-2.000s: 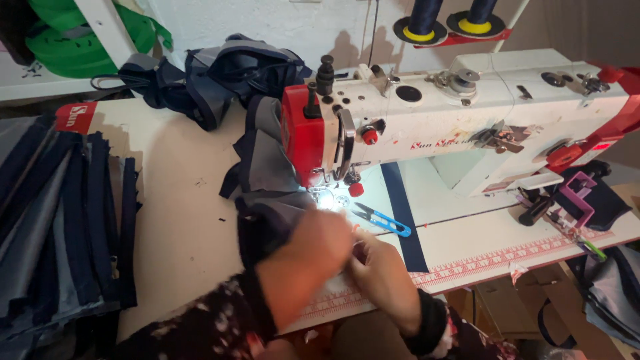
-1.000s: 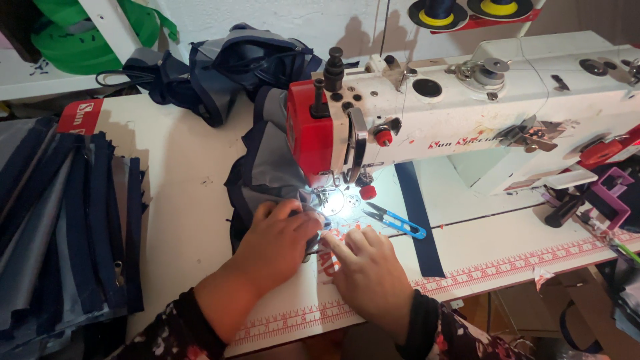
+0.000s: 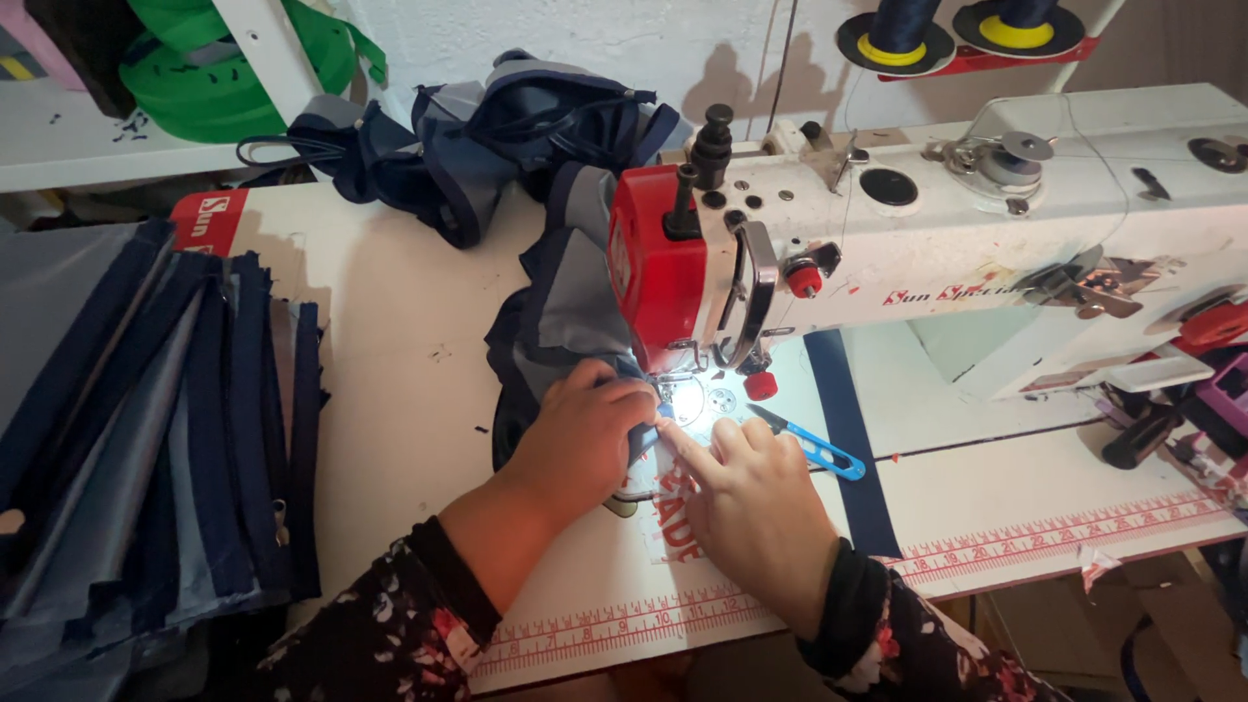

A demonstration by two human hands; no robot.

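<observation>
My left hand [image 3: 590, 434] holds the edge of a grey and navy fabric piece [image 3: 575, 292] by the presser foot of a white and red sewing machine [image 3: 658, 263]. The fabric runs back along the left of the machine head. My right hand [image 3: 751, 487] rests on the bed, its index finger extended to the fabric edge beside my left fingertips; whether it pinches anything cannot be told. Blue thread snips [image 3: 819, 450] lie just right of it, next to a navy fabric strip [image 3: 850, 439]. The machine's lamp lights the needle area, and glare hides the needle tip.
Stacked grey and navy fabric pieces with zippers [image 3: 210, 429] lie at the left. A bunched heap of like pieces [image 3: 487, 127] sits behind. Thread cones [image 3: 902, 29] stand at the back right. A printed red ruler [image 3: 624, 629] runs along the table's front edge.
Two seconds ago my hands were close together, nearer the table's front edge. They are now by the presser foot, the left on the fabric and the right with its index finger extended.
</observation>
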